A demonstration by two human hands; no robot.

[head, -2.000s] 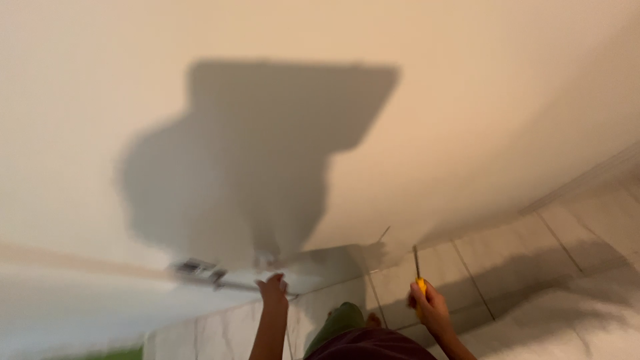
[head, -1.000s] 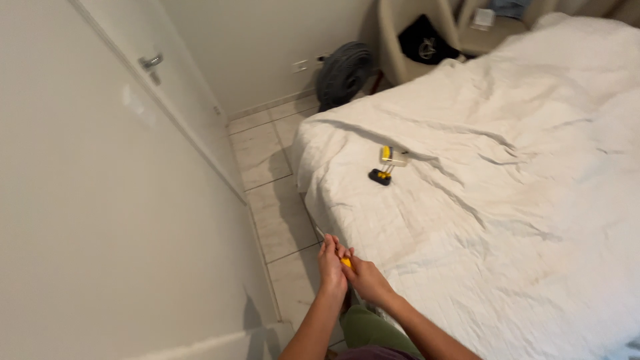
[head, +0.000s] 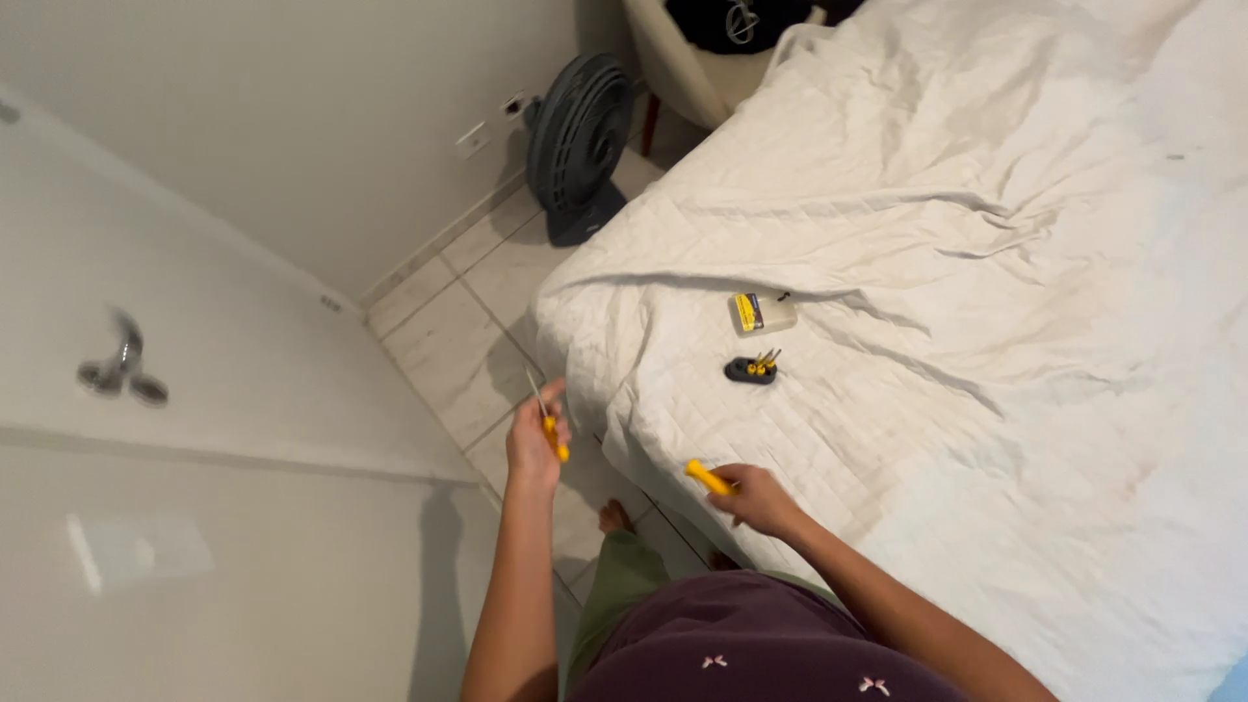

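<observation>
My left hand (head: pixel 535 441) holds a small screwdriver with a yellow handle (head: pixel 555 439), its thin metal shaft pointing up past the fingers. Over the bed's edge, my right hand (head: pixel 759 499) grips a yellow handle (head: pixel 710 479); whether it has a shaft cannot be seen. On the bed lies a dark holder (head: pixel 749 371) with several small yellow-handled tools standing in it. Just beyond it is a clear plastic case (head: pixel 775 314) with a yellow and dark label, and a small black item (head: pixel 784 296) rests by its corner.
A bed with a rumpled white cover (head: pixel 877 439) fills the right side. A dark fan (head: pixel 582 136) stands on the tiled floor (head: pixel 429 341) near a wall outlet (head: pixel 473 140). Behind is a beige chair (head: pixel 673 49) with a black item on it. To the left, a door handle (head: pixel 125 356) shows.
My hands, together around a yellow handle one second ago, are now apart, each with a yellow handle. The view has swung from the wall to the bed since two seconds ago.
</observation>
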